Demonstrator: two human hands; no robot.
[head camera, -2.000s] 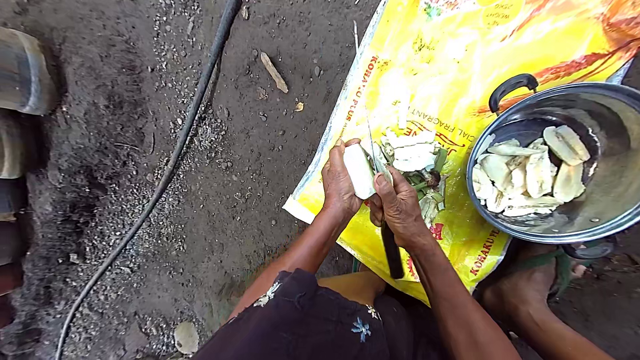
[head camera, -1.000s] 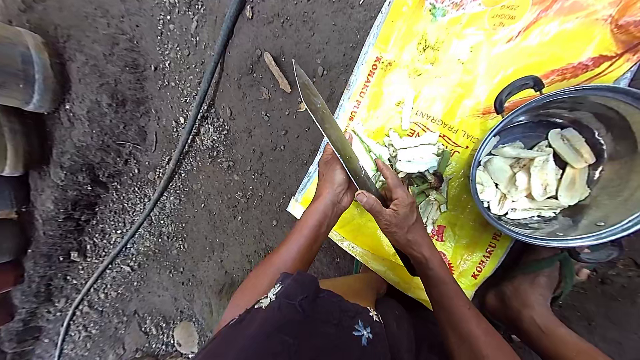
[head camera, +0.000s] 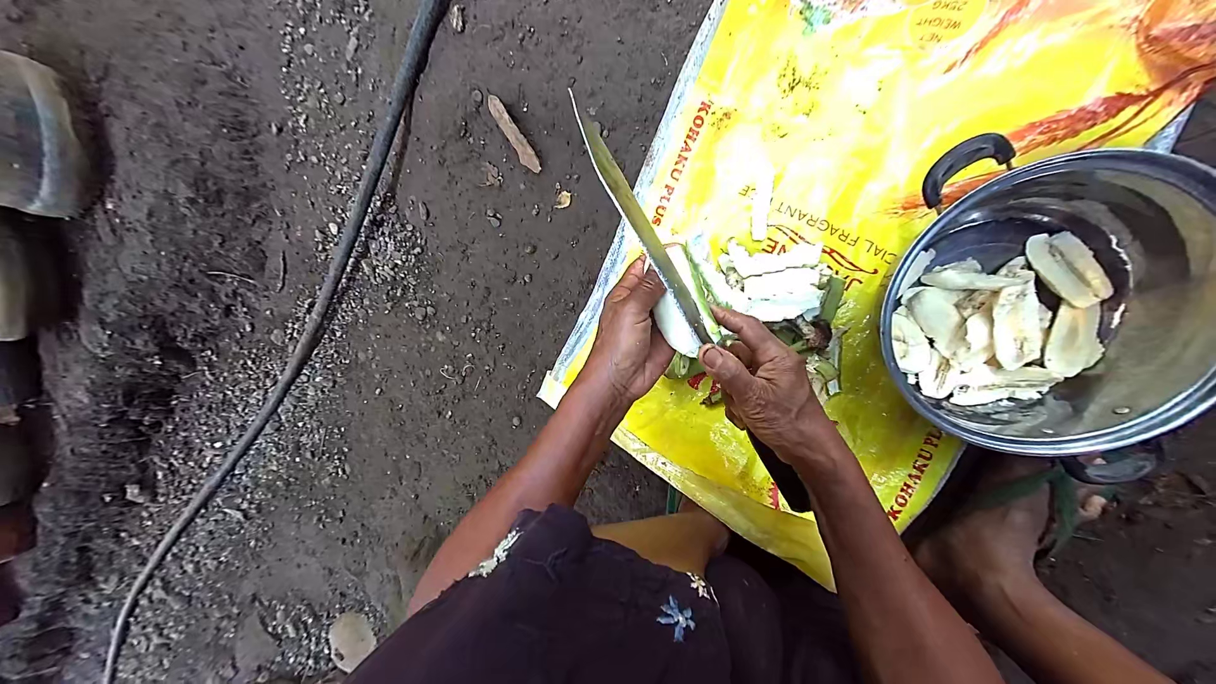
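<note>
My left hand is closed around a pale peeled piece of fruit or root, perhaps a plantain. In my right hand is a long knife, its blade pointing up and left across the piece and its dark handle under the palm. A green strip of peel lies along the blade's right side. Just beyond my hands, white and green peelings are heaped on a yellow printed sack. To the right, a metal pot holds several pale flat slices.
The pot's black handle points toward the upper left. A dark hose runs over the bare soil at left, beside a wood chip. Rounded containers line the left edge. My foot is close below the pot.
Two seconds ago the blade was foreshortened beside the pale piece; now its length extends up and left over it. Both hands remain near the sack's left edge.
</note>
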